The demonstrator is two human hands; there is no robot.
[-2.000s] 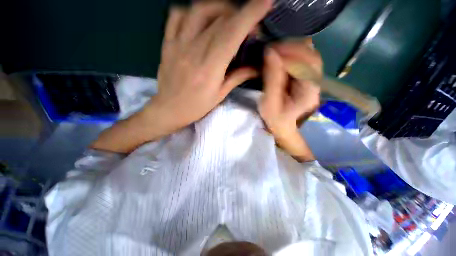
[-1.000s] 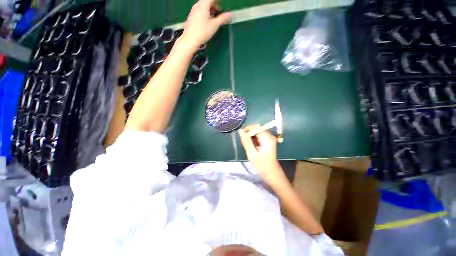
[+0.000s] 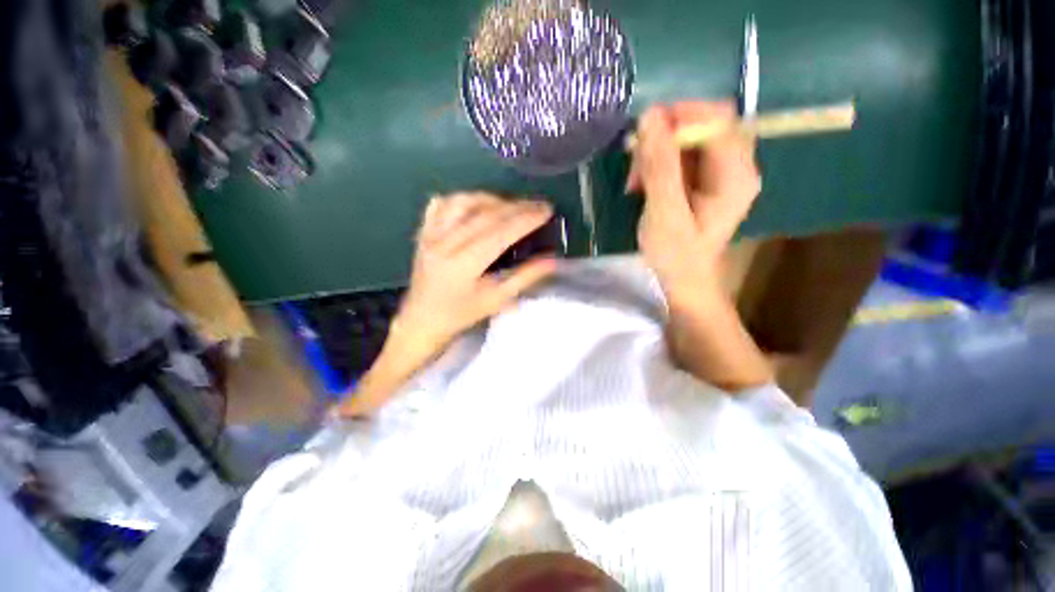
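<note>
My left hand, bare, holds a small black housing between thumb and fingers near the bench's front edge; the hand covers part of it. My right hand, bare, grips a pale wooden stick between thumb and fingers. The stick's tip is by the lower right rim of a round dark dish of glittering silver parts, with a tan patch at the upper left. Whether the tip touches anything cannot be told. A thin silver tool lies on the green mat behind the stick.
Loose black housings lie on the mat at upper left, beside a tan cardboard edge. Black trays stand at the right. An open cardboard box and blue crate are below the bench edge.
My left hand has come back from the far side of the bench to near my body and now holds a housing. My right hand still holds the stick near the dish.
</note>
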